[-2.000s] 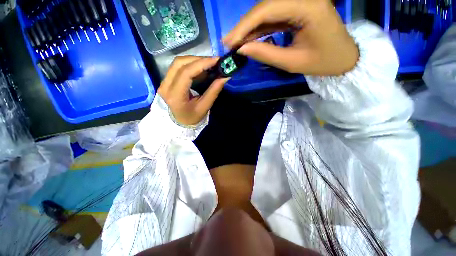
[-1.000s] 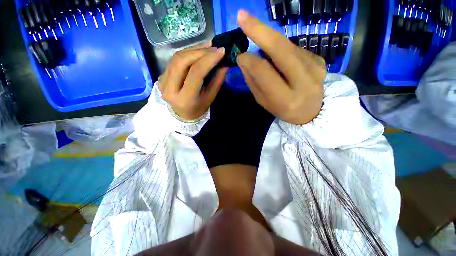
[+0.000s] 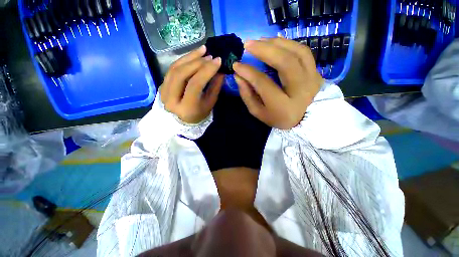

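A black plastic housing (image 3: 223, 46) is held up in front of me, above the bench edge. A small dark green circuit board (image 3: 231, 59) shows at its open end. My left hand (image 3: 190, 86) grips the housing from the left with fingers and thumb. My right hand (image 3: 283, 80) is at its right side, with the index fingertip at the housing's upper right and the thumb by the green board. The fingertips hide part of the housing.
A blue tray (image 3: 113, 95) at left, one ahead (image 3: 347, 70) and one at right (image 3: 402, 79) hold black parts with silver rods. A clear plastic box (image 3: 154, 41) holds loose green boards. Another person's white sleeve (image 3: 443, 73) is at the right edge.
Since two seconds ago, my right hand has come down from above the housing to its right side. Its index finger, raised a second ago, now bends to the housing. The housing has turned.
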